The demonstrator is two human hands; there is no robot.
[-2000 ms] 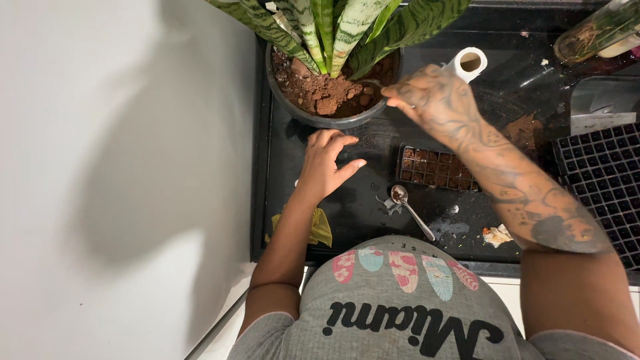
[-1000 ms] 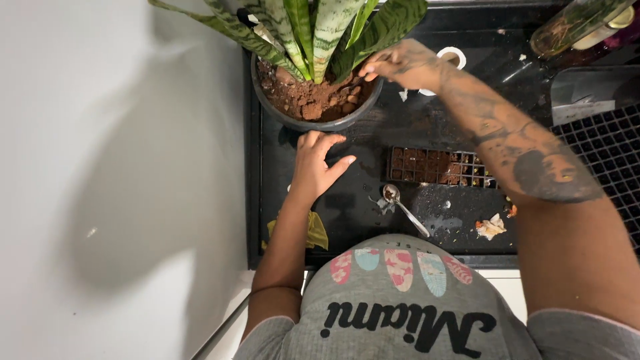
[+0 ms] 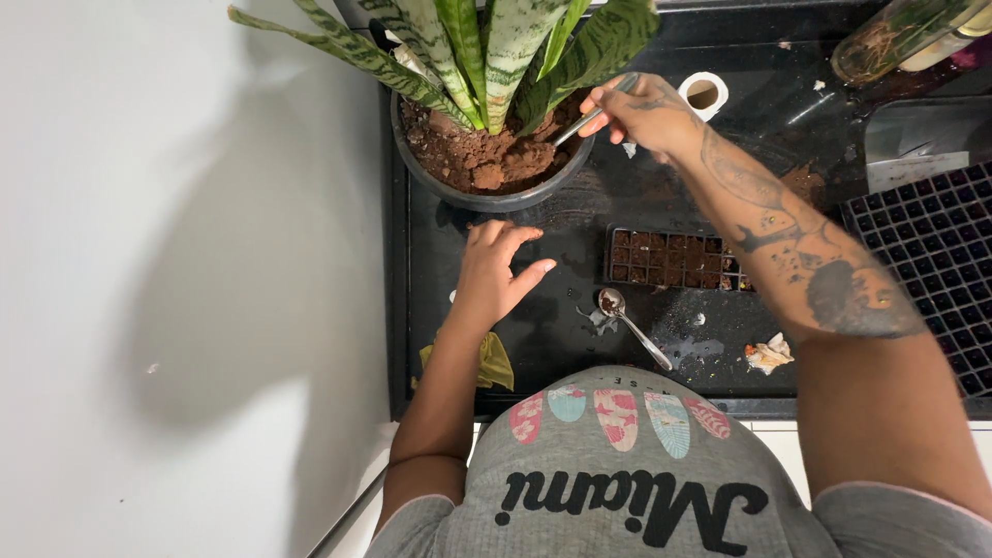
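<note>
My right hand (image 3: 639,112) grips the handle of a metal spoon (image 3: 593,116), whose far end is down in the reddish-brown soil (image 3: 496,159). That soil fills a round dark plastic pot (image 3: 504,203), from which a snake plant (image 3: 496,62) with mottled green leaves rises. My left hand (image 3: 500,267) is empty, fingers apart, just below the pot's near rim over the black tray. Right of it lies a small black seedling tray (image 3: 674,260) with soil in its cells. A second metal spoon (image 3: 635,329), with a little soil in its bowl, lies nearer to me.
The large black tray (image 3: 558,349) has a raised edge. On it are a white paper roll (image 3: 703,94), a yellow translucent scrap (image 3: 492,364), a crumpled tissue (image 3: 769,354), a large empty-celled seedling tray (image 3: 930,256) and a glass vessel with roots (image 3: 872,50). A wall (image 3: 194,271) stands left.
My right hand's grip has turned, and the spoon in it now shows, pointing into the soil. My left hand stays near the pot's near rim.
</note>
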